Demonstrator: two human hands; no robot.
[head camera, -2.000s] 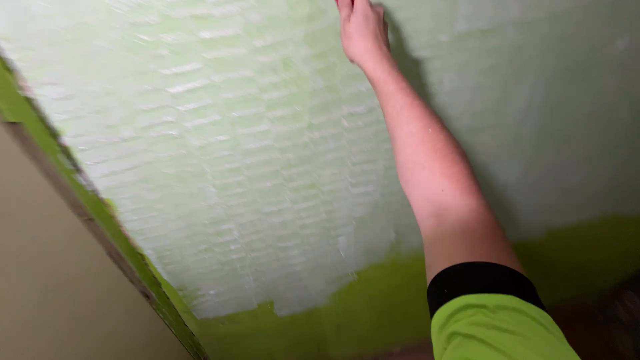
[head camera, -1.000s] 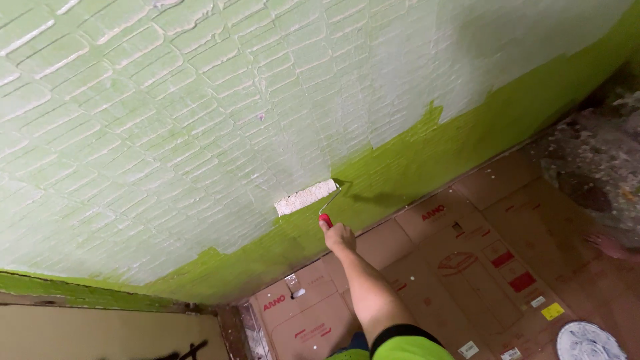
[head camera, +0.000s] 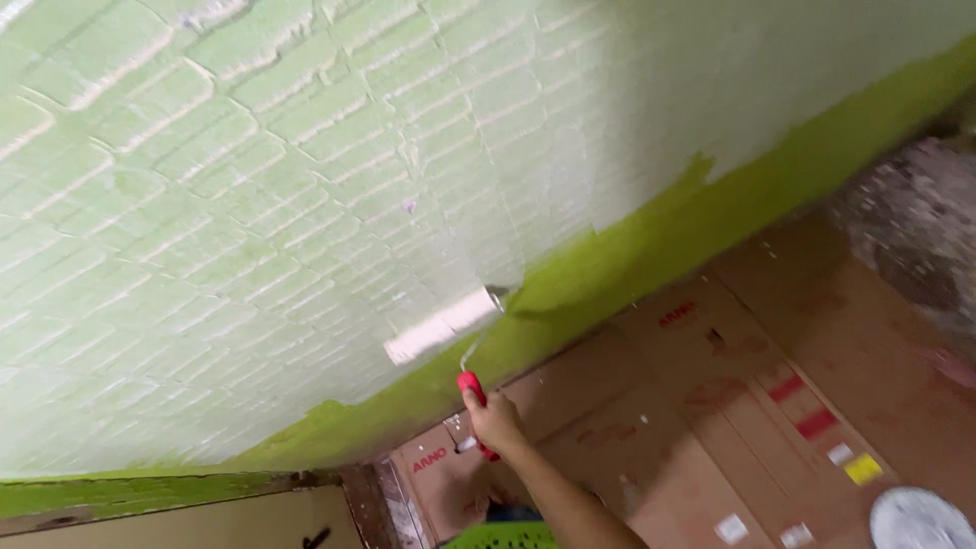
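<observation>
My right hand (head camera: 496, 421) is closed around the red handle (head camera: 471, 387) of a paint roller. The white roller sleeve (head camera: 442, 326) lies against the brick-patterned wall (head camera: 320, 191), near the lower edge of its pale, whitish coat. Below it runs a strip of brighter green wall (head camera: 610, 263). A thin metal frame joins sleeve and handle. My left hand is not in view.
Flattened cardboard (head camera: 610, 404) covers the floor along the wall. A round white-coated thing (head camera: 919, 522), perhaps a bucket, stands at bottom right. Crumpled, paint-spotted plastic sheeting (head camera: 911, 229) lies at right. A green-edged door frame (head camera: 152, 492) is at lower left.
Two seconds ago my right hand was at the top edge of the view; it is now low by the wall's bottom, with the roller visible. The view has shifted down toward the floor.
</observation>
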